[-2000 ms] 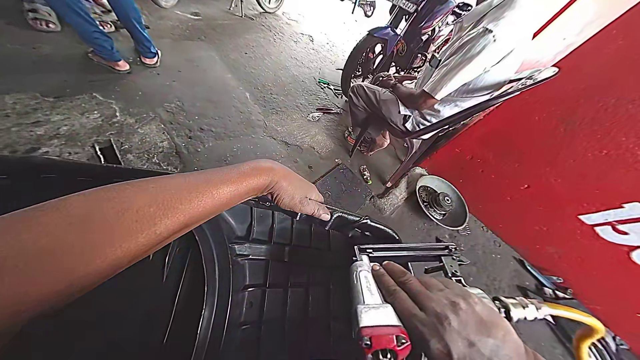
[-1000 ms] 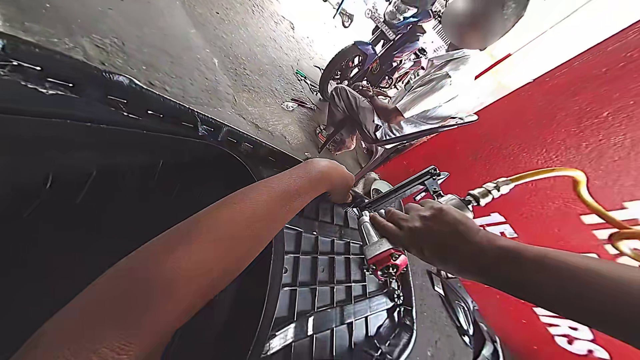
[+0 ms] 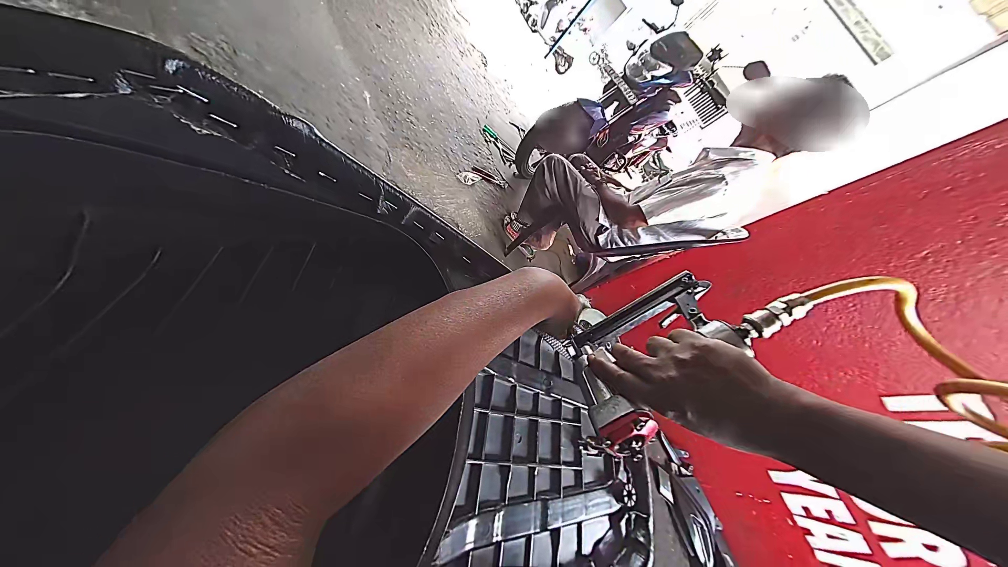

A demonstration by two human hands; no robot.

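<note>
My right hand [image 3: 685, 386] is closed around a pneumatic stapler [image 3: 622, 409], whose red cap points down and whose nose rests at the far edge of a ribbed black plastic seat base [image 3: 528, 441]. At that same edge is my left hand [image 3: 565, 309], its fingers mostly hidden behind the wrist and the tool; it appears to press the cover's edge. The black seat cover [image 3: 197, 260] spreads across the left, with a row of staples along its folded rim. A yellow air hose [image 3: 906, 307] joins the stapler through a metal coupling [image 3: 776, 316].
A person [image 3: 677, 197] sits on a chair beyond the seat. Behind are parked motorcycles [image 3: 630, 118]. Small tools [image 3: 492, 146] lie on the concrete floor [image 3: 378, 102]. A red wall [image 3: 882, 236] with white lettering stands at the right.
The view has swung strongly. The stapler in my right hand has tilted, and its nose has come close to my left hand at the seat's edge. The stapled rim has come into view at the left.
</note>
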